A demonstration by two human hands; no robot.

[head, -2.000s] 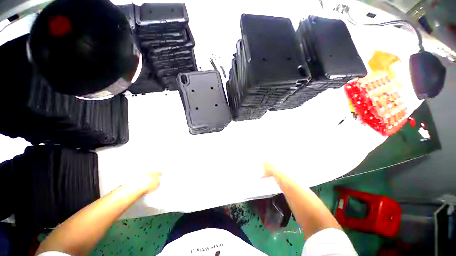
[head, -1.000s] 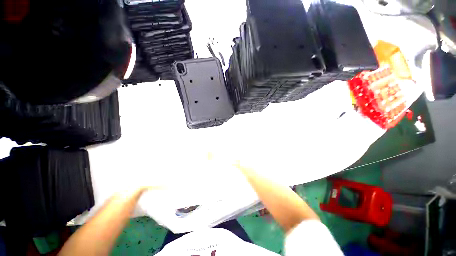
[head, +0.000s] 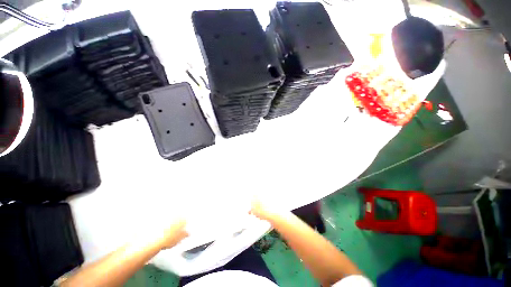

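Note:
A thin, whitish see-through plastic bag lies at the bench's front edge and hangs over it, close to my body. My left hand and my right hand hold its upper part, apart from each other. Glare washes out the fingertips and most of the bag's outline. A short stack of black tablet cases lies beyond my hands, backs up, with a corner hole and small dots. Two tall stacks of cases stand behind it to the right.
More black stacks stand at the back left and along the left. A lamp head cuts into the left edge. A red basket and another dark lamp head are at the right. A red stool stands on the green floor.
The view has shifted, so the near left lamp head covers less and the left stacks show more. My hands are nearer the front edge, and the plastic now hangs over it towards me.

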